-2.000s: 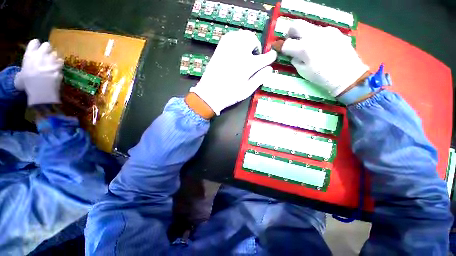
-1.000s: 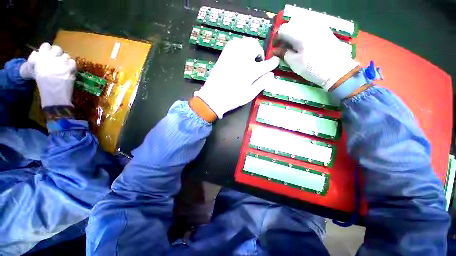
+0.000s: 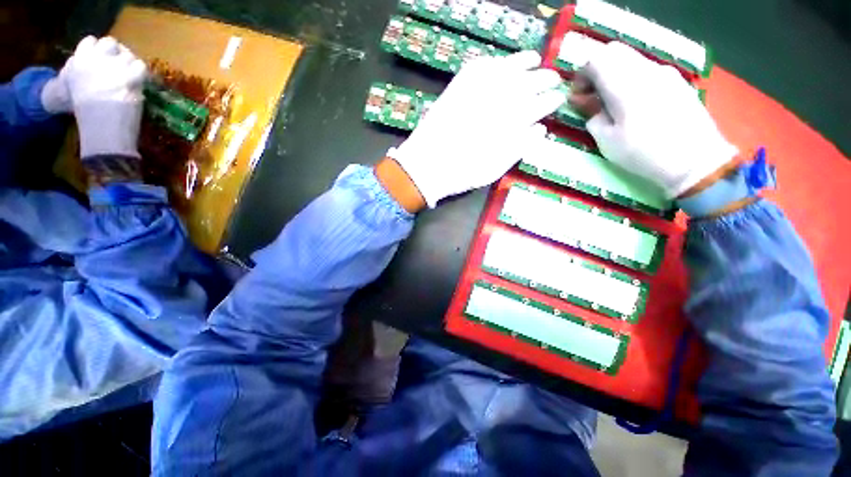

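Note:
My left hand (image 3: 483, 129), in a white glove, lies over the red mat's left edge, its fingertips at a partly hidden green board (image 3: 571, 115). My right hand (image 3: 653, 119), gloved with a bare fingertip showing, is bent close to the left fingertips at that board. What either hand grips is hidden or too small to tell. Nearer to me, covered boards with pale strips along them lie in a column: one (image 3: 597, 173) partly under my right hand, then others (image 3: 580, 226), (image 3: 563, 276), (image 3: 545, 326). Another covered board (image 3: 644, 35) lies at the mat's far end.
The red mat (image 3: 793, 158) spreads right. Uncovered boards (image 3: 434, 45), (image 3: 397, 105) lie on the dark bench left of it. A neighbour's gloved hand (image 3: 104, 93) is at a green board (image 3: 175, 114) over an amber tray (image 3: 271, 70). A blue cord (image 3: 674, 387) hangs by my right sleeve.
The view has shifted, so the mat and boards appear farther right. Both my hands stay close together at the same board, with small changes in finger position.

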